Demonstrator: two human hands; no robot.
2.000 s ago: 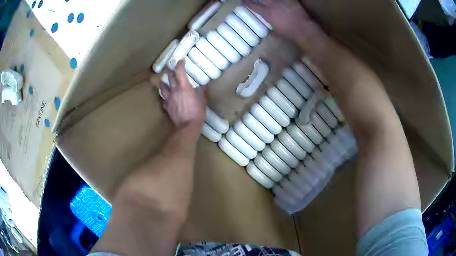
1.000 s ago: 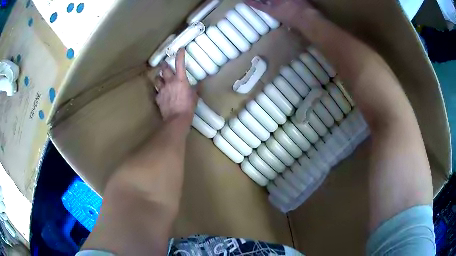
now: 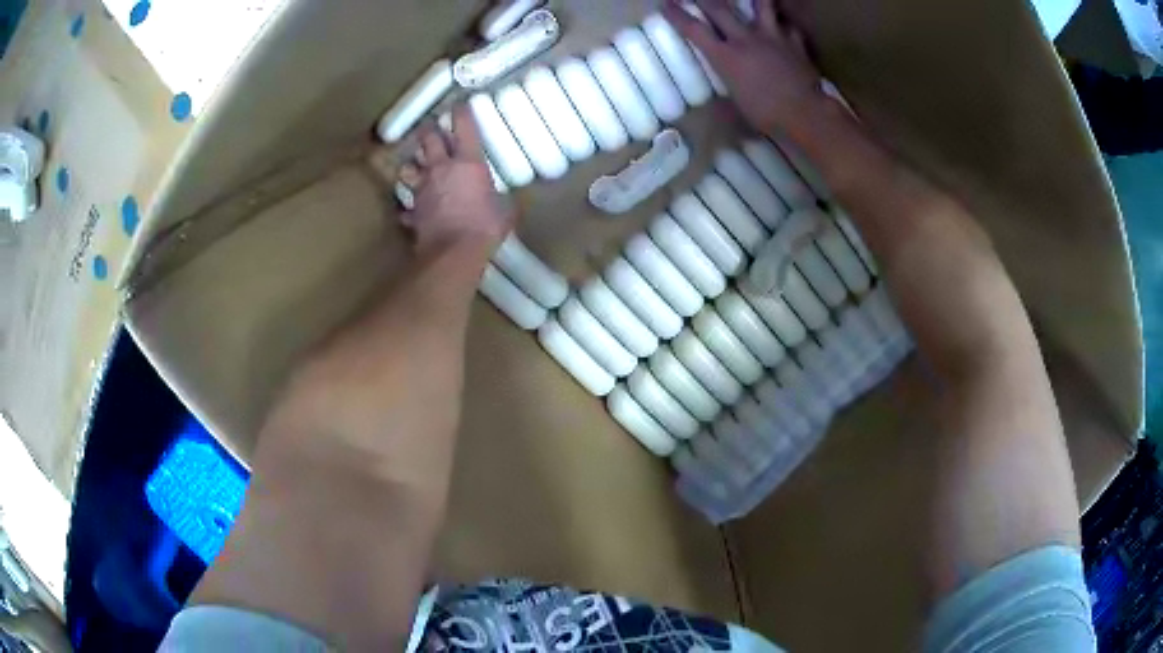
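Note:
White housings (image 3: 591, 107) stand in a tight row near the top of the open carton (image 3: 536, 472). My left hand (image 3: 455, 191) is at the left end of this row, fingers against the end housing and partly hiding it. My right hand (image 3: 746, 58) is at the right end, fingers on the last housing. The two hands span the row between them. More stacked housings (image 3: 695, 306) fill rows below and to the right. A loose housing half (image 3: 640, 171) lies hollow side showing between the rows.
Loose housings (image 3: 506, 49) lie by the carton's upper left wall. Another housing half (image 3: 783, 253) lies on the lower rows, with a translucent ribbed tray (image 3: 765, 447) at their edge. A bench cover (image 3: 96, 166) with blue dots and a blue stool (image 3: 198, 498) are left of the carton.
The row between my hands has shifted a little and now sits more level. My right hand has come further into view over the row's end. The loose housings at upper left lie differently.

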